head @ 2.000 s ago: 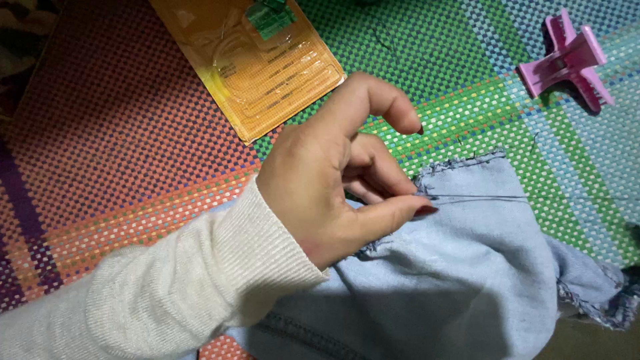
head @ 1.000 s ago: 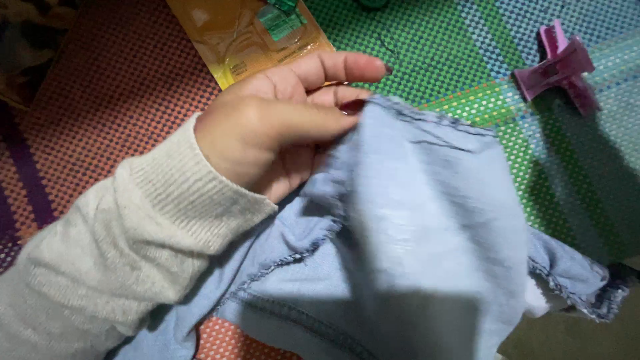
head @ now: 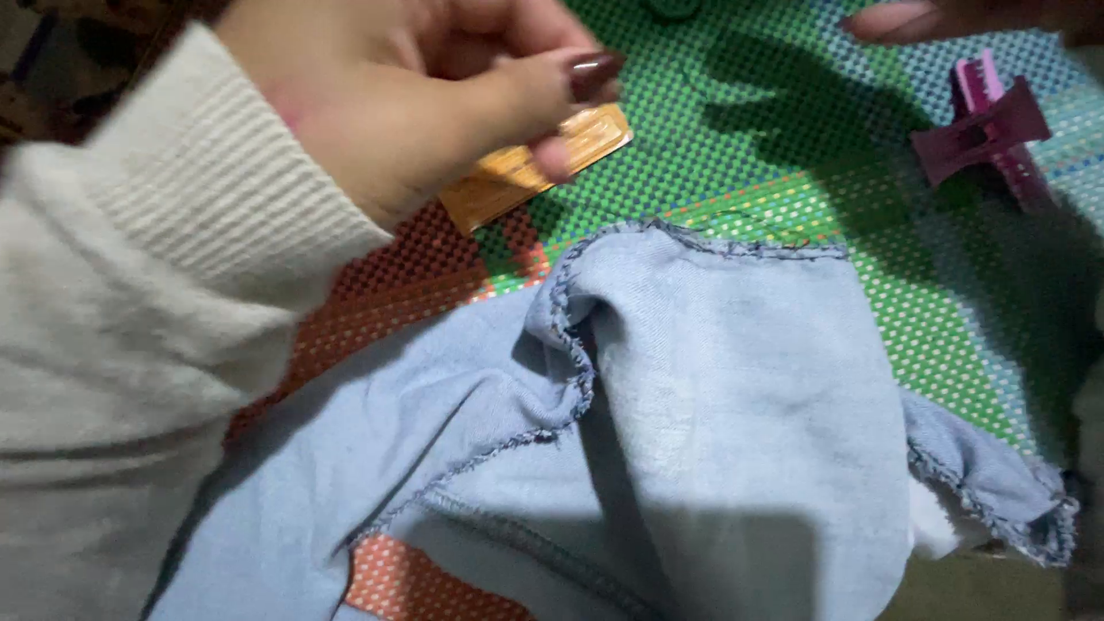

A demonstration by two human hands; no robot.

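My left hand (head: 448, 95), in a pale ribbed sleeve, is raised at the upper left with thumb and fingers drawn together; whether something thin is between them cannot be told. At the top right edge only part of my right hand (head: 940, 21) shows, blurred, and what it holds is hidden. Below both hands, touched by neither, lies a light blue denim cloth piece (head: 742, 371) with dark overlocked, frayed edges. Its top edge bears dark stitching, and a fold curls at its left.
A woven plaid mat (head: 776, 198) lies under the denim. Partly behind my left hand is an orange blister-type packet (head: 509, 177). A purple claw clip (head: 983, 129) sits at the upper right, a green round object (head: 673, 7) at the top edge.
My left hand has let go of the denim's upper edge and moved up, away from it. Part of my right hand has come into view at the top right.
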